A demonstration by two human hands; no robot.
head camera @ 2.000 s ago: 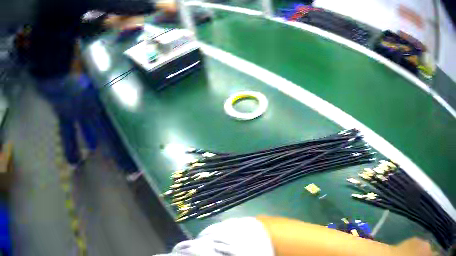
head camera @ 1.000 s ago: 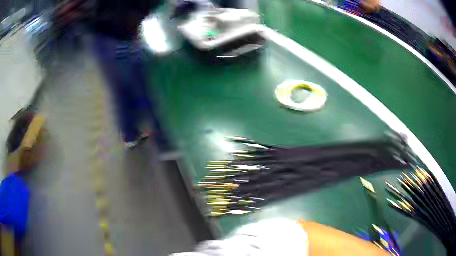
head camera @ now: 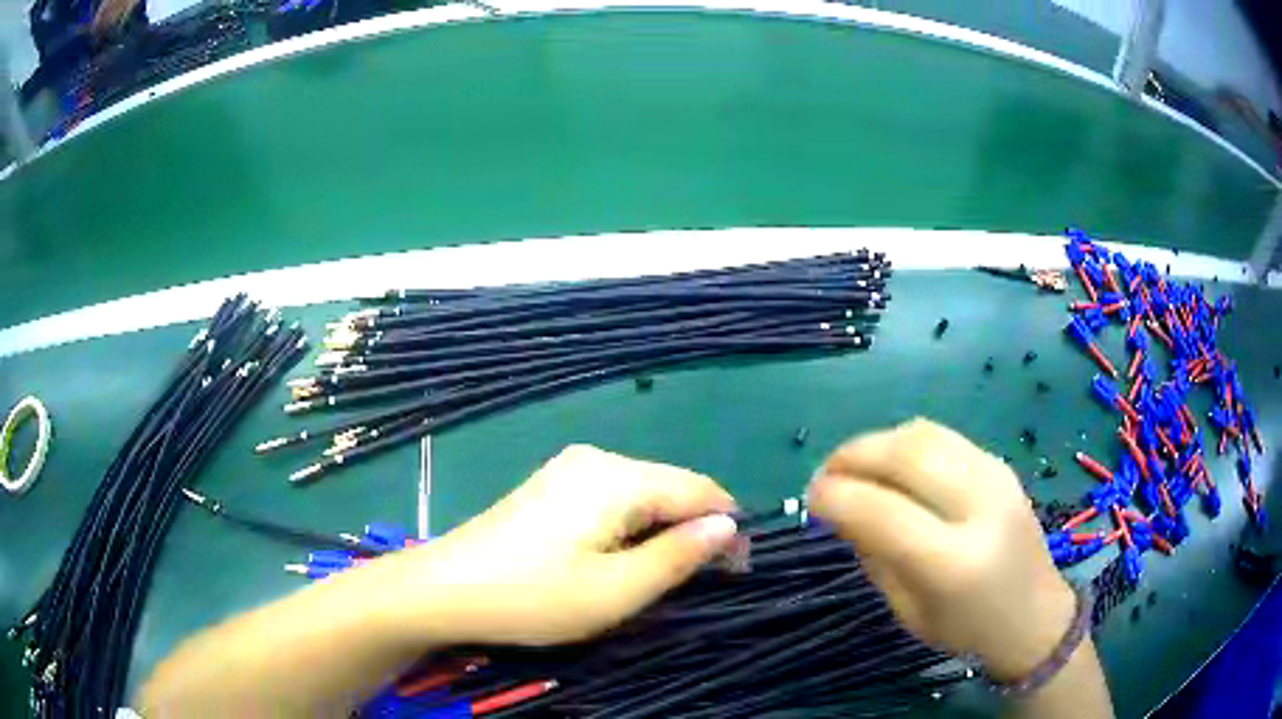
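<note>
My left hand (head camera: 605,541) is closed on a black cable (head camera: 761,518), thumb and fingertips pinched near its right end. My right hand (head camera: 939,541) is slightly blurred, its fingertips pinched at that end beside a small white tip (head camera: 792,506); what lies inside the fingers is mostly hidden. Both hands are over a near bundle of black cables (head camera: 787,618). At that bundle's left, partly under my left hand and forearm, are blue-and-red connector pieces (head camera: 513,697). A loose heap of blue-and-red connector pieces (head camera: 1153,393) lies at the right.
A flat bundle of black cables (head camera: 605,330) lies behind the hands, another (head camera: 155,478) at the left. A tape roll (head camera: 24,444) is at the left edge. Small black pieces (head camera: 1031,436) are scattered before the heap. A white strip (head camera: 562,257) borders the raised green surface (head camera: 605,134).
The view has swung from the bench's left end and floor to the work in front. Both hands are now in view at a cable; earlier only a forearm and part of a hand showed.
</note>
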